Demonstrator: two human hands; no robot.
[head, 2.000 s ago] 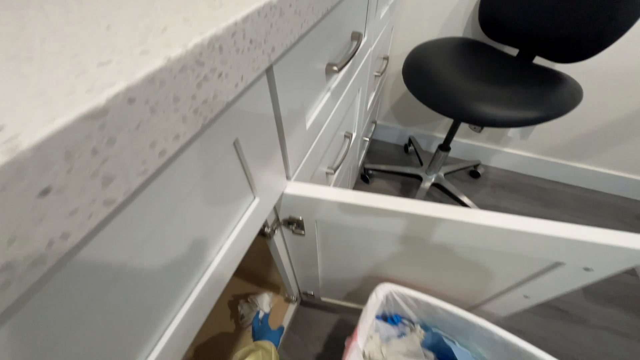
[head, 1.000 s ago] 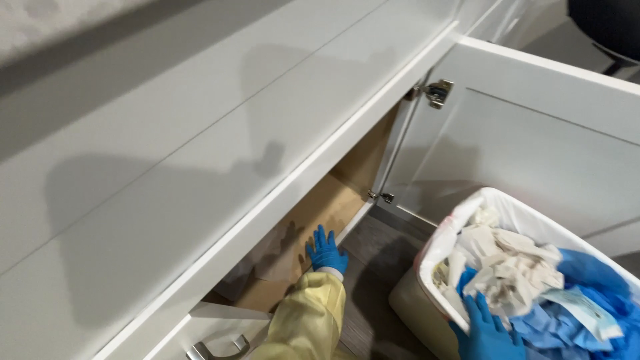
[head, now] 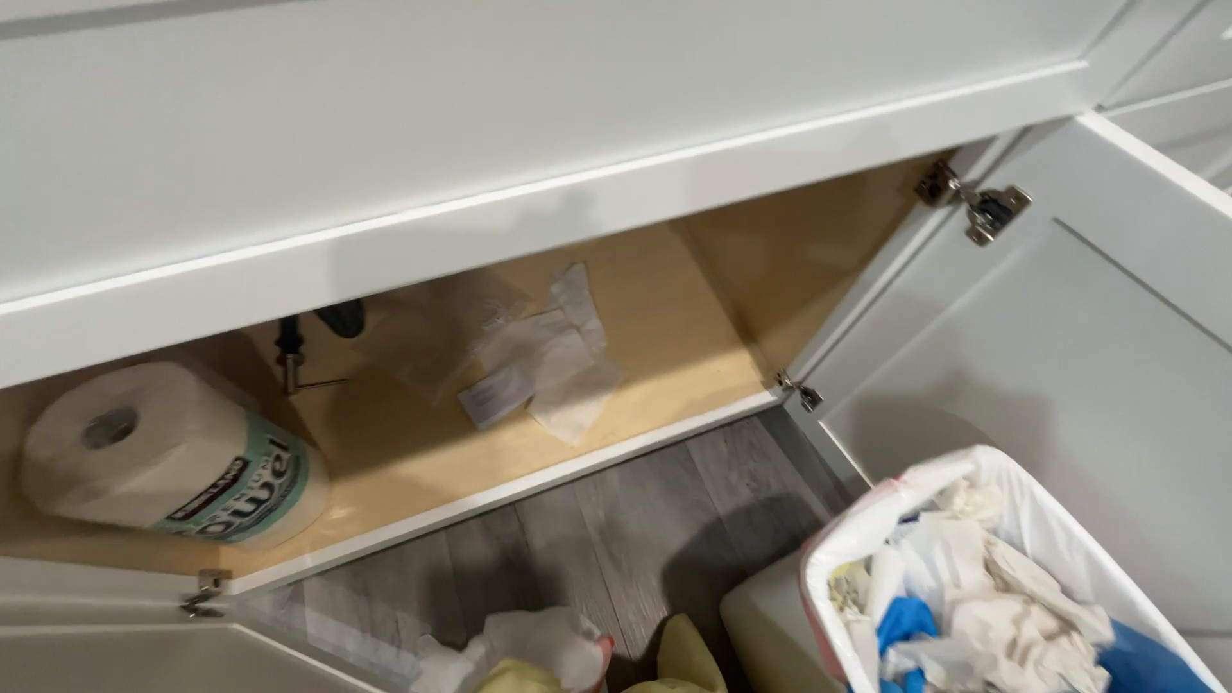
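Observation:
Neither of my hands shows now; bits of yellow fabric (head: 680, 658), perhaps my gown, lie at the bottom edge. Beside them is a crumpled white plastic bag (head: 549, 640) with a red edge. Several crumpled papers and thin wrappers (head: 549, 361) lie on the wooden floor of the open base cabinet (head: 664, 322). At lower right stands a waste bin (head: 770, 616) with a white liner (head: 1049, 491), full of used tissues (head: 1020, 626) and blue disposable material (head: 1141, 664).
A wrapped paper towel roll (head: 173, 457) stands inside the cabinet at left, near a dark-handled metal fitting (head: 291, 361). The right cabinet door (head: 1059, 356) stands wide behind the bin; the left door (head: 173, 659) is swung out at lower left. Grey plank flooring (head: 577, 520) runs in front.
My blue-gloved hands, one at the cabinet opening and one at the bin a second ago, have left the view. The view has moved closer to the cabinet's inside.

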